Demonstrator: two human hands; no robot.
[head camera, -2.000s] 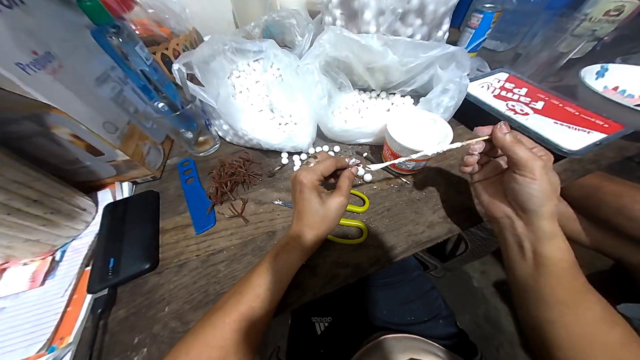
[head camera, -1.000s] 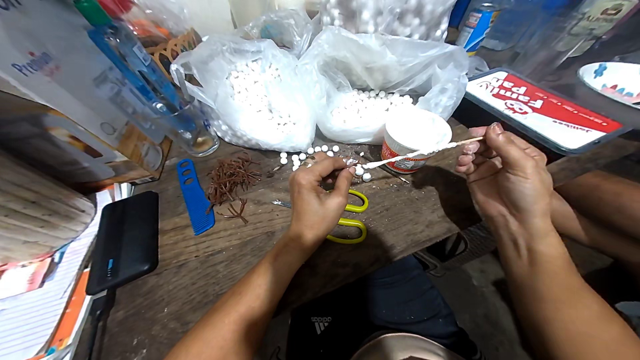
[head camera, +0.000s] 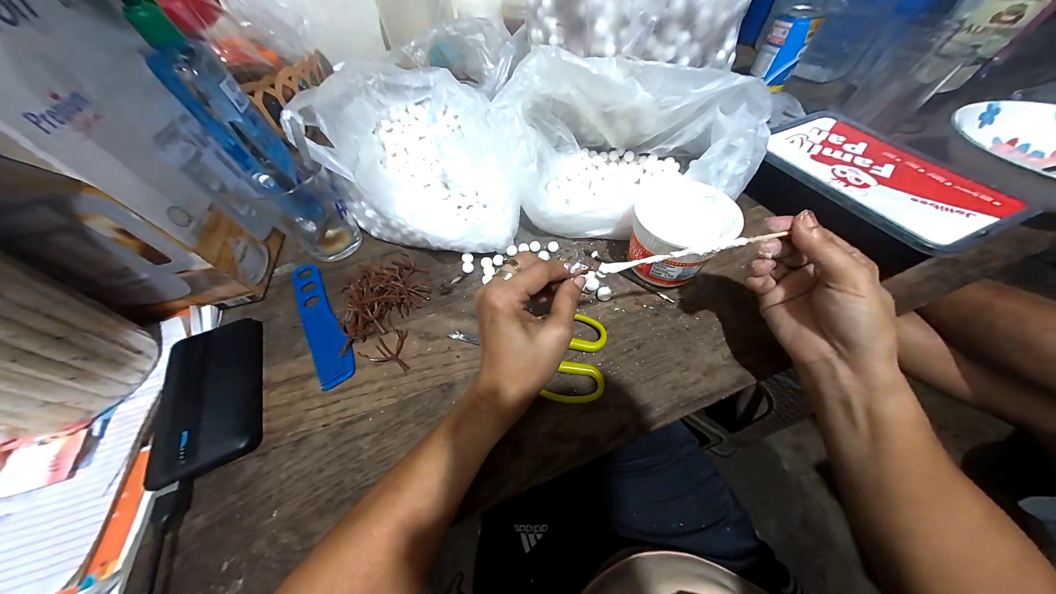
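My right hand (head camera: 825, 289) pinches the bare end of a thin wooden stick (head camera: 701, 250) coated in a white, paste-like material. The stick's white tip points left and reaches the fingertips of my left hand (head camera: 528, 322), which pinch something small that the fingers mostly hide. Behind the stick stands a white tub (head camera: 681, 223) with a red printed label. Yellow-handled scissors (head camera: 582, 384) lie partly under my left hand. Small white balls (head camera: 532, 247) are scattered on the table just beyond that hand. Brown, branched pieces (head camera: 381, 301) form a pile to its left.
Two plastic bags (head camera: 421, 165) of white balls stand at the back. A blue comb-like plastic tool (head camera: 322, 330) and a black power bank (head camera: 206, 400) lie at left. A black tray with a printed lid (head camera: 891, 181) is at right. Another person's bare limb (head camera: 973, 346) shows at the right edge.
The coated stick's left end has drawn slightly away from the left fingertips, showing more of its white tip. Both hands stay in nearly the same places.
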